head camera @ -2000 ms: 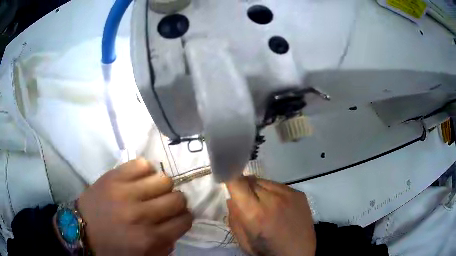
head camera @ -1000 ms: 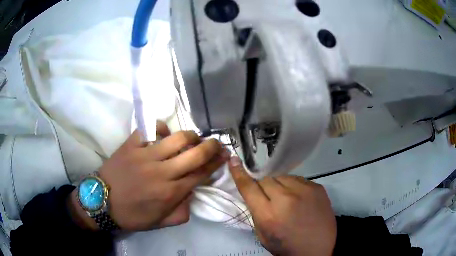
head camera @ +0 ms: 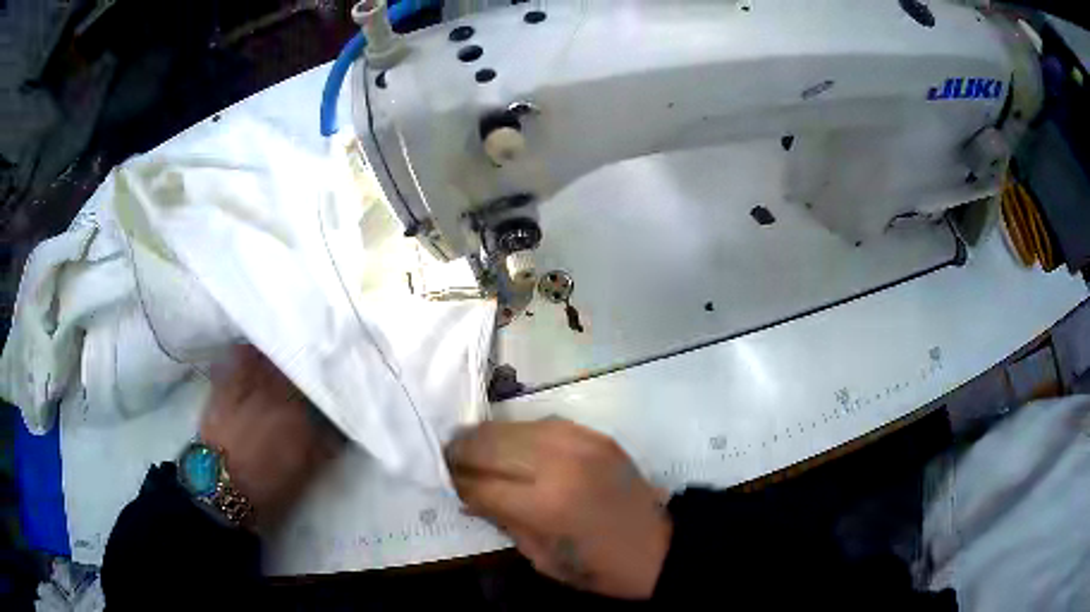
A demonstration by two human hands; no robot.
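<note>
The white trousers [head camera: 275,275] lie spread left of the needle, with part of the cloth under the presser foot area of the white sewing machine [head camera: 669,96]. My right hand [head camera: 556,496] pinches the front corner of the cloth between thumb and fingers, in front of the needle. My left hand [head camera: 269,436] is at the cloth's front left edge, blurred, with its fingers partly hidden under the cloth. The presser foot and needle [head camera: 488,277] are small and partly hidden by the machine head.
A cream tension dial [head camera: 520,265] and a small round metal part [head camera: 556,286] are near the needle. Orange loops [head camera: 1028,225] hang at the machine's right end. A white garment pile [head camera: 1022,502] is at lower right. A blue tube [head camera: 341,84] runs beside the head.
The view has moved back and shows more of the machine. My hands have moved apart and away from the needle; my left hand went to the left edge of the cloth, which now spreads toward the front.
</note>
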